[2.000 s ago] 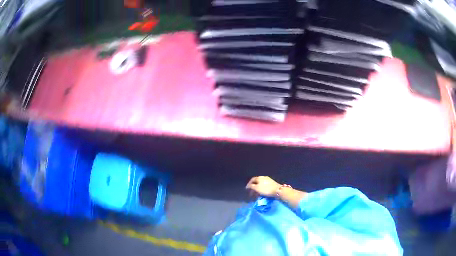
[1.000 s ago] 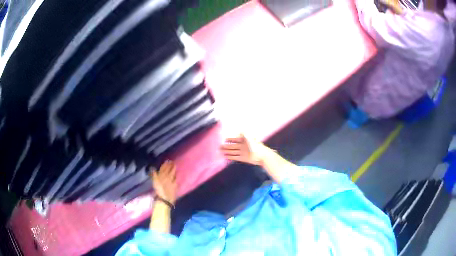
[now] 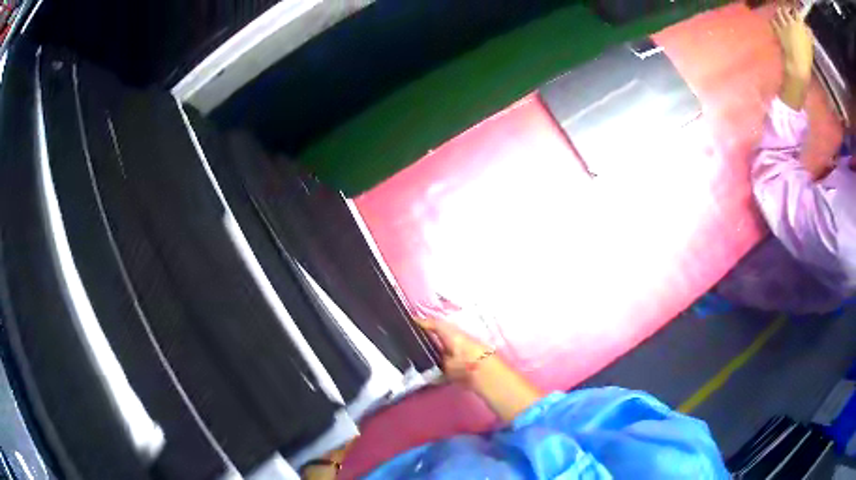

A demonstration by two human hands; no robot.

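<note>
The tall stack of black trays (image 3: 235, 281) with white-grey layered edges fills the left of the view, very close. My right hand (image 3: 455, 349) is bare and lies at the stack's lower right edge, fingertips against the side. Whether its fingers close on a tray is not clear. My left hand (image 3: 328, 464) shows only in a small part at the bottom edge, by the stack's front corner. Its fingers are mostly hidden or cut off.
The pink-covered bench (image 3: 404, 220) runs right, with strong glare. A grey flat panel (image 3: 624, 98) lies near its far edge. A person's pale purple sleeve (image 3: 798, 197) and hand are at the right. Another dark stack (image 3: 779, 450) is low right, near a yellow floor line (image 3: 732, 370).
The view has moved closer to the stack and bench. My right hand has gone from in front of the stack to its side edge. My left hand has mostly dropped out at the bottom.
</note>
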